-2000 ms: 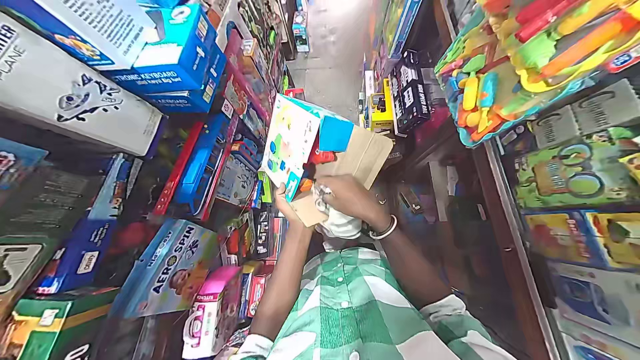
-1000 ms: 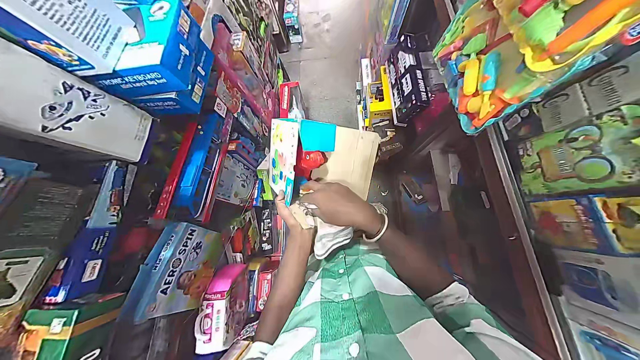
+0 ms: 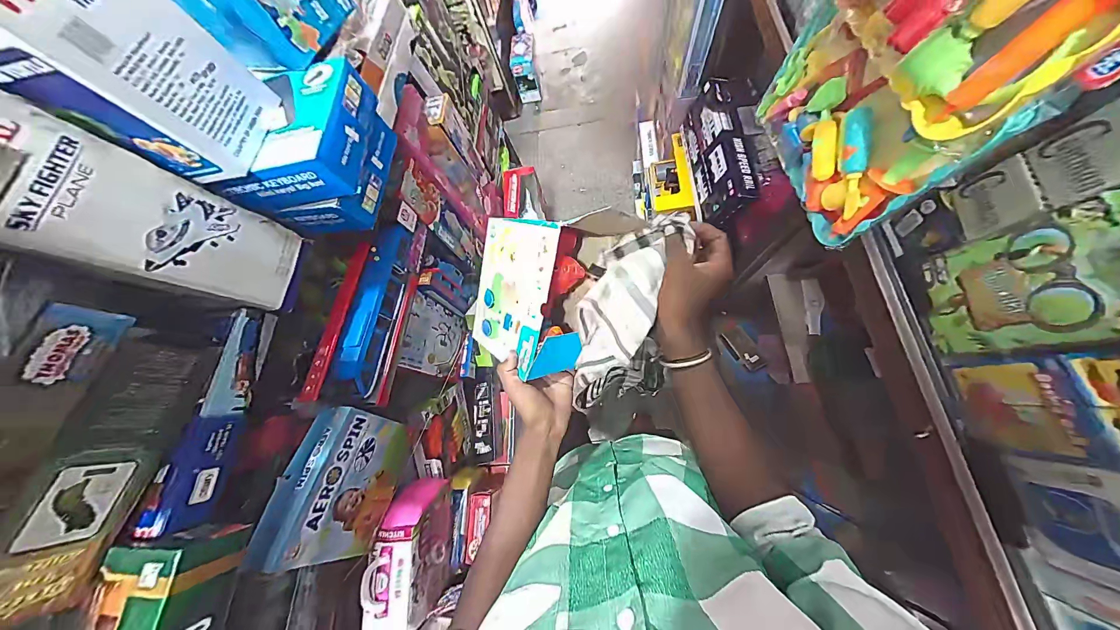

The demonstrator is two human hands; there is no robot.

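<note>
A white and blue printed cardboard toy box [image 3: 516, 284] is in front of my chest with its flaps open. My left hand [image 3: 540, 398] grips its near lower end, by a blue flap [image 3: 556, 355]. Red plastic parts [image 3: 569, 275] show inside the box. In my right hand [image 3: 696, 280], which wears a bangle at the wrist, is a white cloth with dark stripes [image 3: 619, 306]. It hangs down over the right side of the box and hides part of its opening.
Shelves of boxed toys line my left, among them an Aero Spin box [image 3: 337, 490], a plane box [image 3: 131, 206] and blue keyboard boxes [image 3: 306, 144]. At the right are a net bag of colourful plastic toys [image 3: 857, 131] and a dark cabinet edge [image 3: 941, 437]. A grey floor [image 3: 573, 114] runs ahead.
My right hand has moved right, away from my left hand, and the bunched cloth now hangs spread out from it. The right part of the box opening is now covered by the cloth.
</note>
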